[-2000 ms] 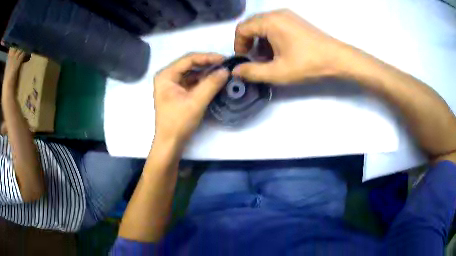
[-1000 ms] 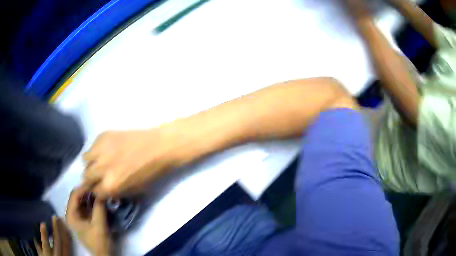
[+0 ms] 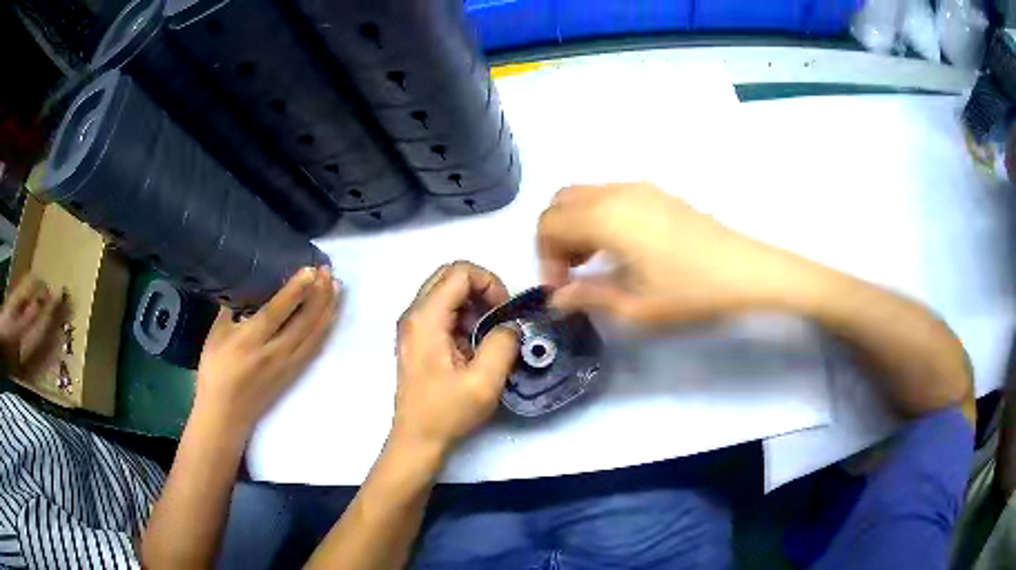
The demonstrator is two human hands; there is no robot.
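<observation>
A dark grey plastic housing (image 3: 557,379) lies open side up on the white foam sheet (image 3: 691,412), with a pale ring at its centre. My left hand (image 3: 451,362) grips its left rim, thumb inside and fingers outside. My right hand (image 3: 624,251) is at the far rim, fingertips pinched and blurred, at a thin dark curved edge. Whether it holds a separate small part cannot be told.
Tall columns of stacked housings (image 3: 334,111) stand at the back left. A neighbour's hand (image 3: 273,334) touches the nearest column's base. Another housing (image 3: 167,321) and an open cardboard box (image 3: 95,312) are at far left. A blue tray (image 3: 668,20) and plastic bags (image 3: 919,28) lie behind.
The view swung right and came back, now showing more of the columns. A neighbour's hand has come to the column base. My hands remain at the housing rim.
</observation>
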